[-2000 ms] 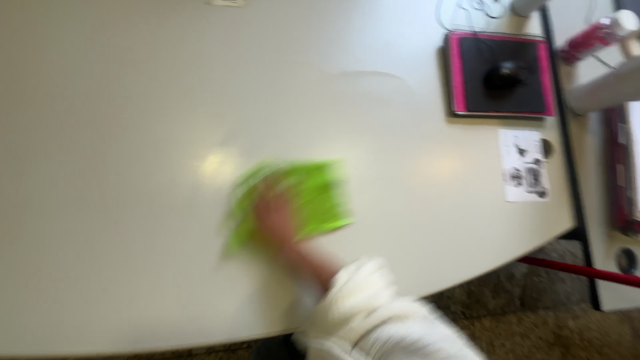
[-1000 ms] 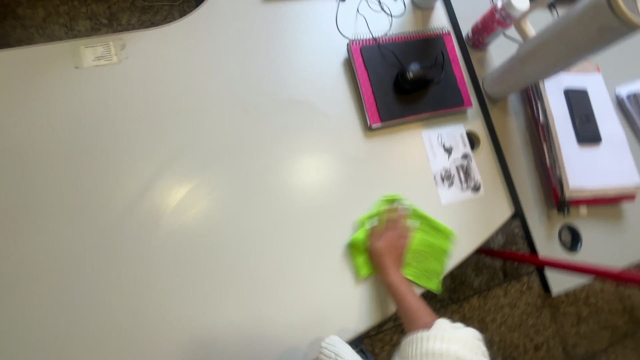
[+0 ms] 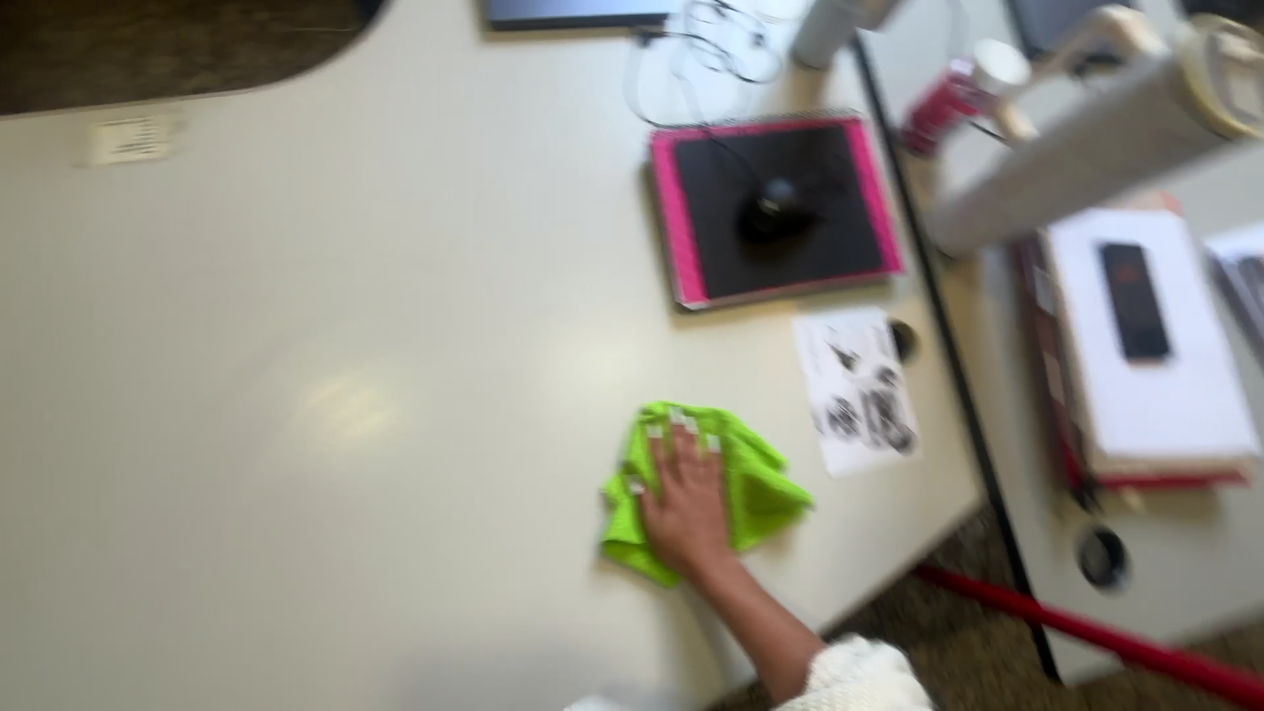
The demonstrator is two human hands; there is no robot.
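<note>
My right hand [image 3: 686, 504] lies flat, palm down, on a bright green cloth [image 3: 760, 484], fingers slightly spread. The cloth is crumpled under it on the pale tabletop [image 3: 296, 553], near the front edge at right of centre. A white knitted sleeve covers the forearm at the bottom. Up and to the right of the hand lies a sheet with dark printed pictures [image 3: 857, 390]. My left hand is out of view; only a bit of white fabric shows at the bottom edge.
Beyond the sheet, a black computer mouse [image 3: 775, 209] rests on a pink-edged spiral notebook [image 3: 679, 222] with a black pad. Thin cables [image 3: 706, 49] lie behind. On the adjoining desk stand a large tumbler [image 3: 1086, 138], a pink bottle [image 3: 943, 104] and a stack with a phone [image 3: 1136, 301]. A red bar [image 3: 1106, 632] crosses below.
My right hand and the cloth have moved rightward along the table from two seconds ago, nearer the printed sheet. Since one second ago they are somewhat left, farther from the corner. The view has shifted.
</note>
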